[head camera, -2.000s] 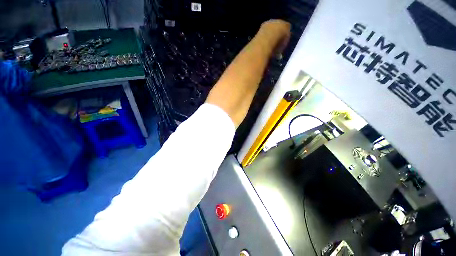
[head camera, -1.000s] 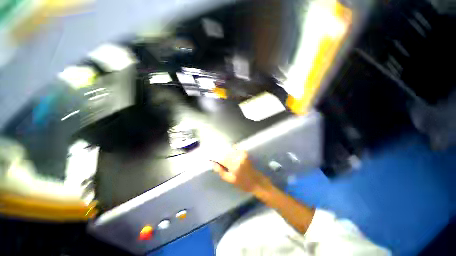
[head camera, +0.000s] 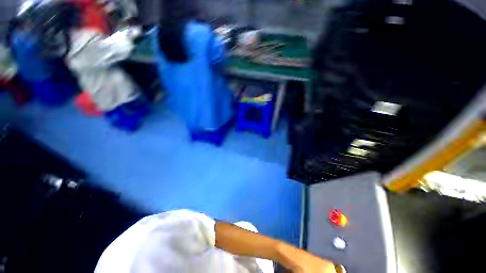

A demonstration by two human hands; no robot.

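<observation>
The view is blurred. My left hand (head camera: 314,263) is at the bottom edge, partly cut off, at a small amber button (head camera: 340,269) on the machine's grey front panel (head camera: 359,213). Its fingers are not clear, so I cannot tell whether they hold anything or touch the button. Above that button are a white button (head camera: 339,243) and a red emergency stop (head camera: 335,217). My right hand is not in view.
Tall black tray stacks (head camera: 341,154) stand beyond the panel. A yellow upright bar (head camera: 437,160) edges the machine opening at right. A person in blue (head camera: 194,74) is by a green-topped bench (head camera: 293,56), near a blue stool (head camera: 254,117). Other people are farther left.
The view has swung left from the machine bay to the floor and bench. My left hand, at the tray stack two seconds ago, is now at the panel; the right hand has left view.
</observation>
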